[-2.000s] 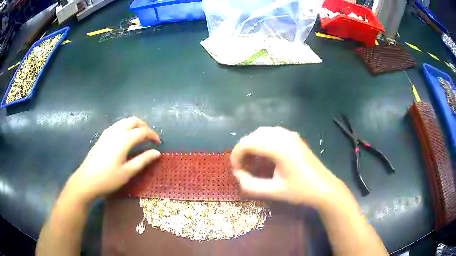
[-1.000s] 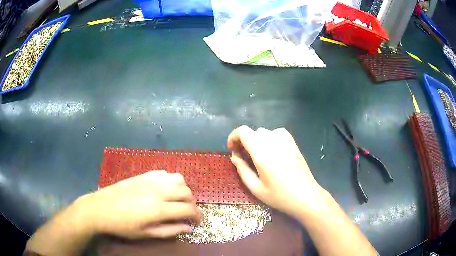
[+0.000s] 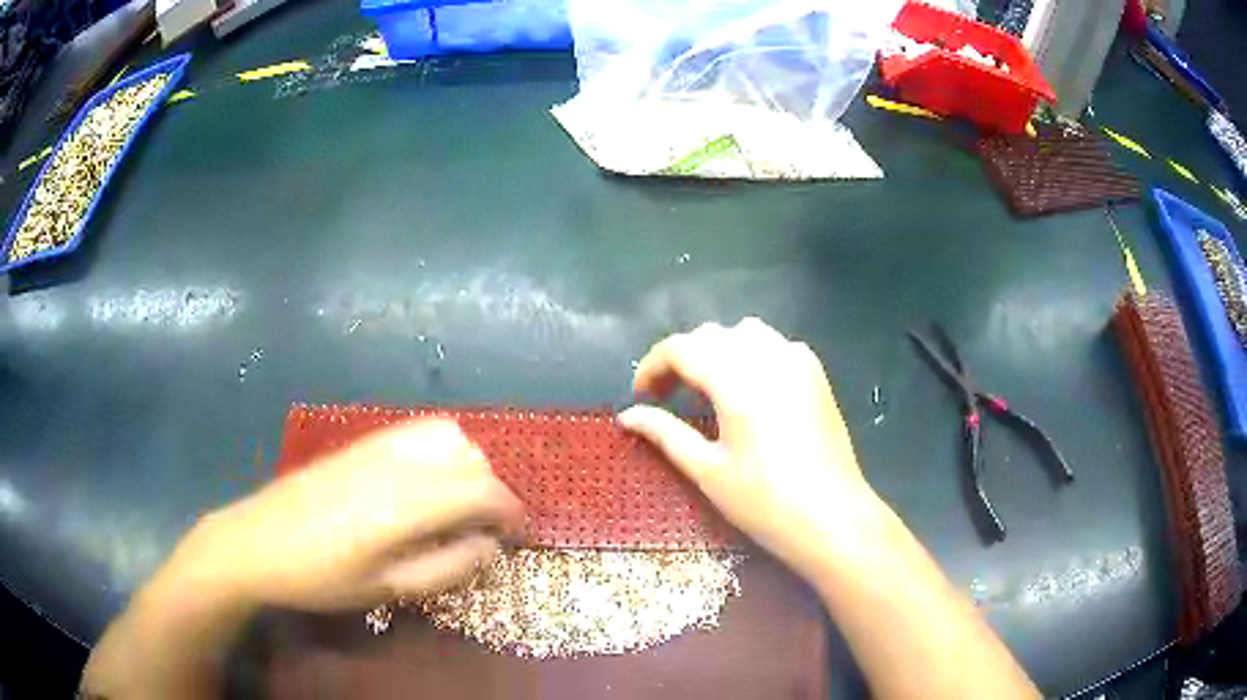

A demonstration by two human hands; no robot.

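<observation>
The red-brown perforated board [image 3: 588,479] lies flat on the dark brown base board [image 3: 766,643], with rows of tiny holes. A heap of small gold-silver metal parts [image 3: 588,602] lies along its near edge. My left hand [image 3: 390,513] is blurred, over the board's left part and the heap's left edge, fingers curled; whether it holds a part cannot be told. My right hand [image 3: 745,431] is at the board's right part, thumb and forefinger near its far edge with a gap between them. Its fingertips show no part.
Long-nose pliers [image 3: 974,410] lie open at right. Stacked jig plates [image 3: 1179,465] stand at the right edge. A spare plate [image 3: 1056,170], red bin [image 3: 964,66], clear bag [image 3: 725,69] and blue bin [image 3: 472,28] are at the back. Blue parts trays lie far left [image 3: 93,162] and far right [image 3: 1203,308].
My left hand has moved from the board's far left edge down to the heap, then slightly up over the board. My right hand's thumb and forefinger have parted.
</observation>
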